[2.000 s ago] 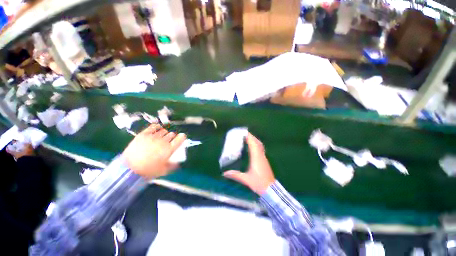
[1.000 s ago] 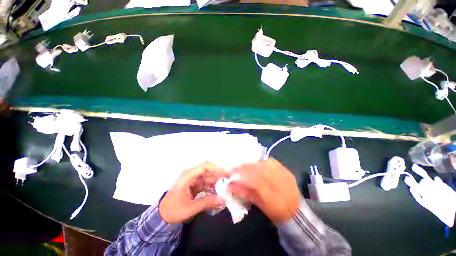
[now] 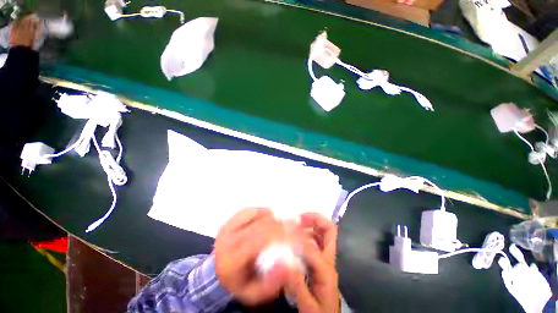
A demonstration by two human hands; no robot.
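My left hand (image 3: 248, 257) and my right hand (image 3: 318, 263) are together at the front edge of a white stack of sheets (image 3: 245, 183). Between them they hold a small white item (image 3: 280, 260), blurred and mostly hidden by the fingers; it looks like a looped cord or an adapter. Two white adapters with cords, one block (image 3: 438, 228) and one with two pins upward (image 3: 413, 257), lie on the dark bench to the right. A heap of adapters and cords (image 3: 92, 110) lies at the left.
The green belt (image 3: 257, 73) runs beyond the pale bench edge. It carries a white packet (image 3: 191, 47) and bare adapters (image 3: 328, 93). A white glove (image 3: 527, 284) and clear plastic object (image 3: 531, 237) lie at far right. Another person's hand (image 3: 26, 32) is at upper left.
The view has tilted and shifted. Both hands were over the belt earlier, the right by a white packet; now they are together over the bench around the small white item.
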